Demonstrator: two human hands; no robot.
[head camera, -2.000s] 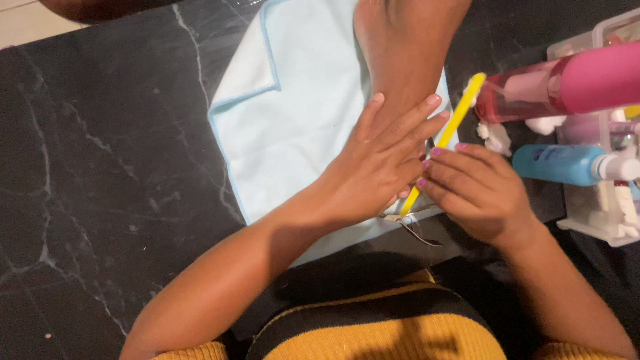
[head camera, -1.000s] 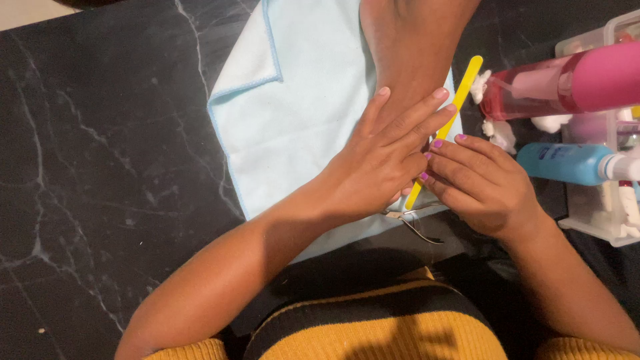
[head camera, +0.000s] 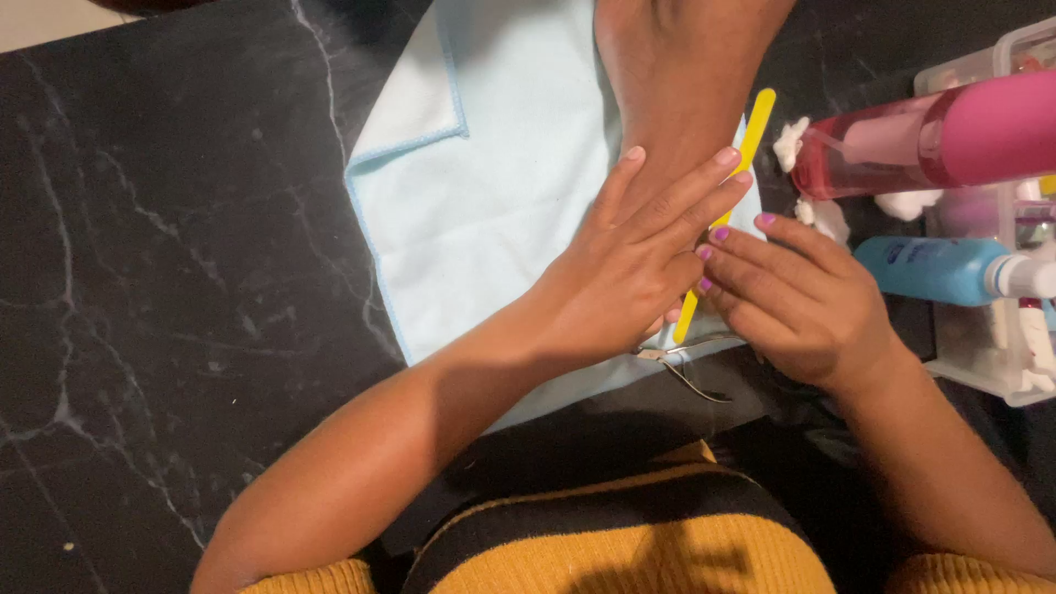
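Note:
Another person's bare foot rests on a pale blue cloth. My left hand lies over the front of the foot, fingers spread and touching it; the toes are mostly hidden beneath. My right hand is at the toes with its fingertips close to the left fingers. A yellow nail file runs slantwise between my hands, its middle covered by fingers, and the right fingers appear closed on it. Metal cuticle nippers lie at the cloth's lower edge, below the file's lower end.
On the right, a pink bottle and a blue bottle lie sideways by a clear plastic bin of supplies. White cotton pieces are near the bottles. A black marbled surface extends left of the cloth.
The yellow file has shifted slightly along its slant between my hands. My left hand stays over the foot, and the nippers remain by the cloth's edge.

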